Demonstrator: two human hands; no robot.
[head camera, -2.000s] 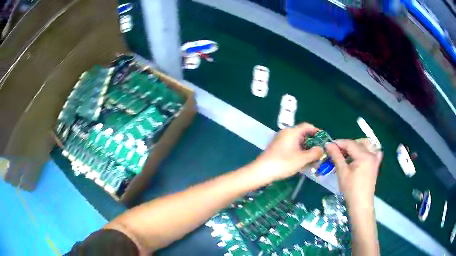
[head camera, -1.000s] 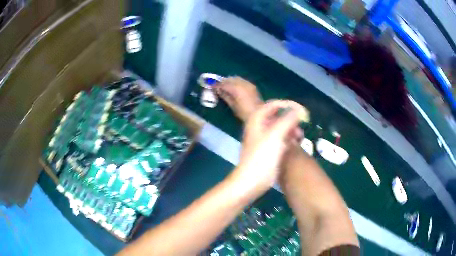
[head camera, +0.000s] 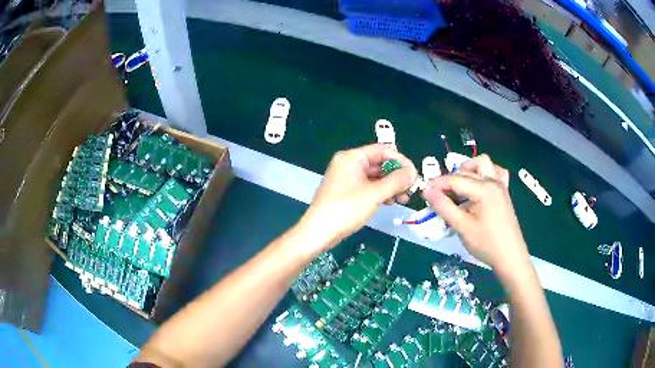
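Note:
My left hand (head camera: 359, 180) holds a small green PCB (head camera: 391, 166) at its fingertips, above the pale metal rail. My right hand (head camera: 474, 198) is just to its right, its thumb and finger pinched on something small and pale that I cannot make out, close to the board. A wired housing half (head camera: 429, 224), white with blue and a short red lead, shows below the fingers by the rail. My right fingers partly hide it, and I cannot tell whether it is held.
An open carton (head camera: 194, 241) of green panels stands at left. More PCB panels (head camera: 352, 287) lie on the bench below my hands. White covers (head camera: 277, 121) and housings lie on the belt. A metal post (head camera: 172, 68) rises beyond the carton. A blue bin (head camera: 393, 20) and dark-red wire bundle (head camera: 503, 54) are beyond the belt.
My right hand has come back from the housing at the belt's left to the right of my left hand. My arms are no longer crossed. The view has shifted.

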